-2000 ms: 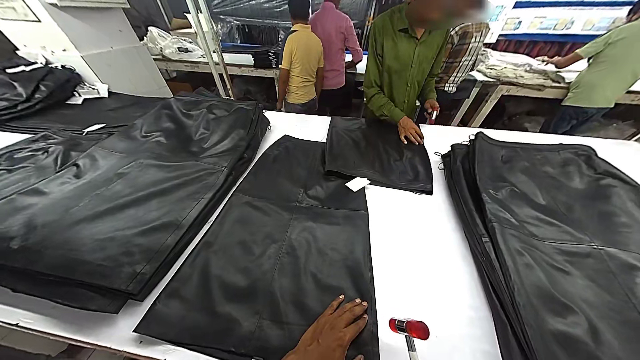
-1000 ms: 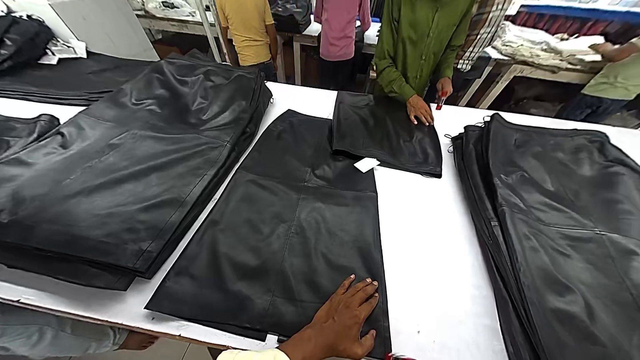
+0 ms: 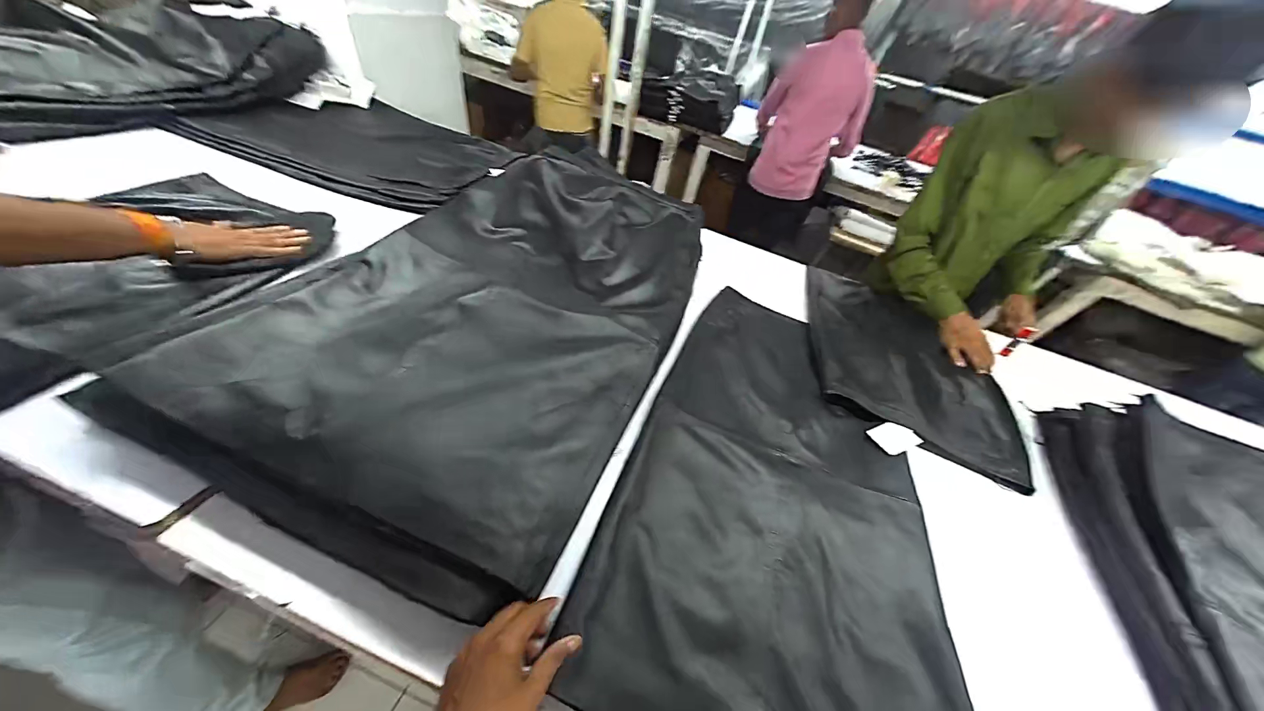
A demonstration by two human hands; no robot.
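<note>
My left hand [image 3: 509, 657] is at the bottom, its fingers at the lower right corner of a stack of black leather-like garments [image 3: 415, 385] shaped like skirts. Its thumb points right, towards the hem of a separate black garment [image 3: 770, 533] lying flat; whether the fingers pinch the stack cannot be told. My right hand is out of view. A folded black piece [image 3: 908, 365] overlaps the upper part of the separate garment, with a white tag [image 3: 894, 438] beside its lower edge.
A co-worker's hand [image 3: 242, 242] presses a black garment [image 3: 148, 286] at the left. Across the white table [image 3: 1066, 592], a person in green [image 3: 987, 188] touches the folded piece and holds a red object [image 3: 1017, 342]. More black garments [image 3: 1185, 513] lie right; others [image 3: 346, 148] lie upper left.
The view has swung left. My left hand has moved from the separate garment's lower right part to the neighbouring stack's corner. A co-worker's arm has come into view at the left.
</note>
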